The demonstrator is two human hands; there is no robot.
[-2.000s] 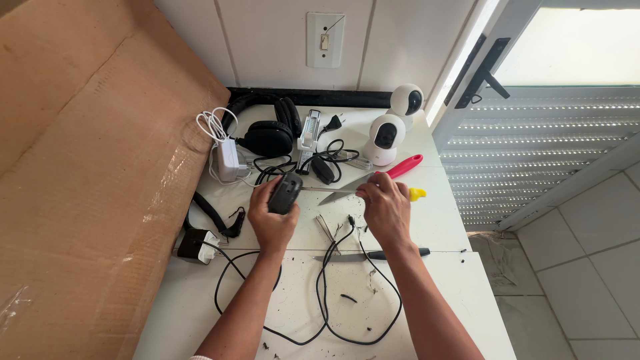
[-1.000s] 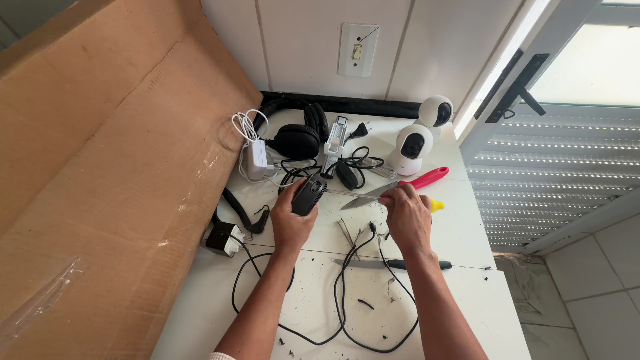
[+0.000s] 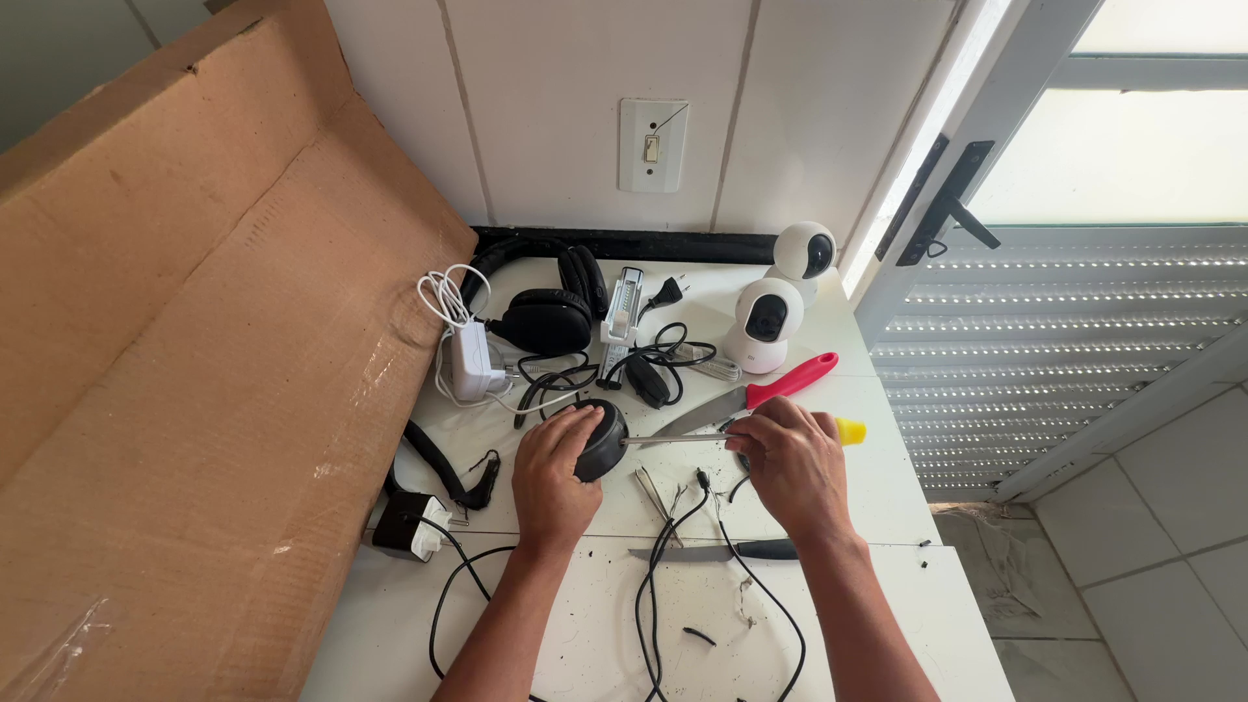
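Note:
My left hand [image 3: 558, 478] grips a round black plastic earcup-like part [image 3: 603, 444], tilted on its side above the white table. In my right hand [image 3: 792, 463] is a screwdriver with a yellow handle [image 3: 851, 431]. Its metal shaft [image 3: 682, 439] points left, and the tip meets the side of the black part. Just behind the shaft lies a knife with a red handle [image 3: 795, 378]. Nearer to me are metal tweezers [image 3: 660, 499], a black cable [image 3: 651, 585] and a black-handled knife [image 3: 765, 551].
Black headphones [image 3: 546, 317], a white power adapter [image 3: 473, 361] and two white cameras [image 3: 765, 317] [image 3: 804, 255] stand at the back. A large cardboard sheet [image 3: 224, 341] rises on the left. A black-and-white plug block [image 3: 411, 526] sits at the left edge; small scraps dot the table [image 3: 897, 604].
The black part in my left hand has been turned so that its round face shows. The screwdriver's tip now meets its side.

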